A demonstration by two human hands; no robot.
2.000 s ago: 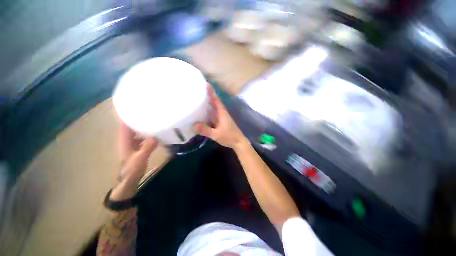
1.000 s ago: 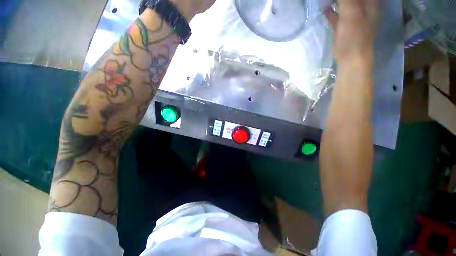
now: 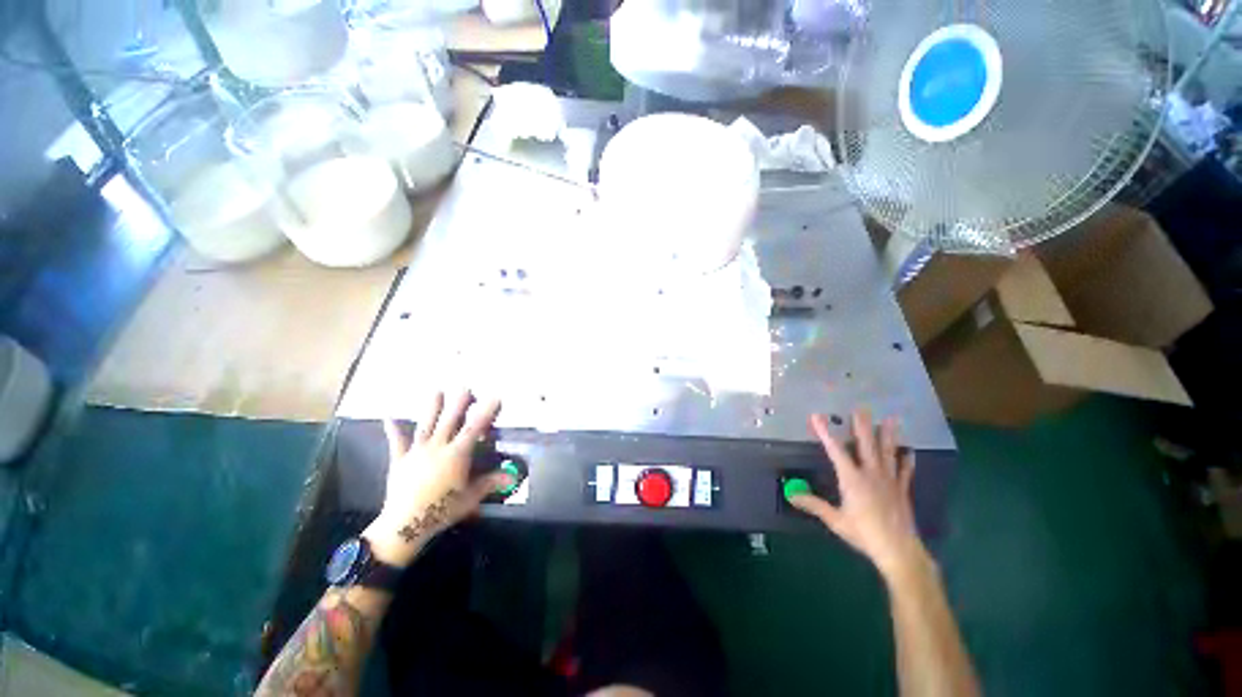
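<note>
My left hand [image 3: 439, 470] is spread on the machine's front left edge, its thumb on the left green button [image 3: 511, 475]. My right hand [image 3: 868, 490] is spread at the front right, its thumb at the right green button [image 3: 797, 489]. Both hands are empty. The white housing [image 3: 678, 188] stands toward the back of the silver plate [image 3: 845, 361], on crinkled clear film [image 3: 729, 347]. A silver cylinder [image 3: 702, 48] is behind and above it. Glare hides the housing's lower edge and any clear part.
A red button [image 3: 655, 488] is in the front panel's centre. White bowl-shaped parts with clear covers [image 3: 347, 211] stand on cardboard [image 3: 232, 334] at left. A fan [image 3: 1008, 116] is at the right rear, above an open carton [image 3: 1062, 320]. The floor [image 3: 1062, 545] is green.
Both hands have left the clear part on the plate and come back to the front panel's buttons. The white housing, held in both hands earlier, now stands on the plate. The view has widened.
</note>
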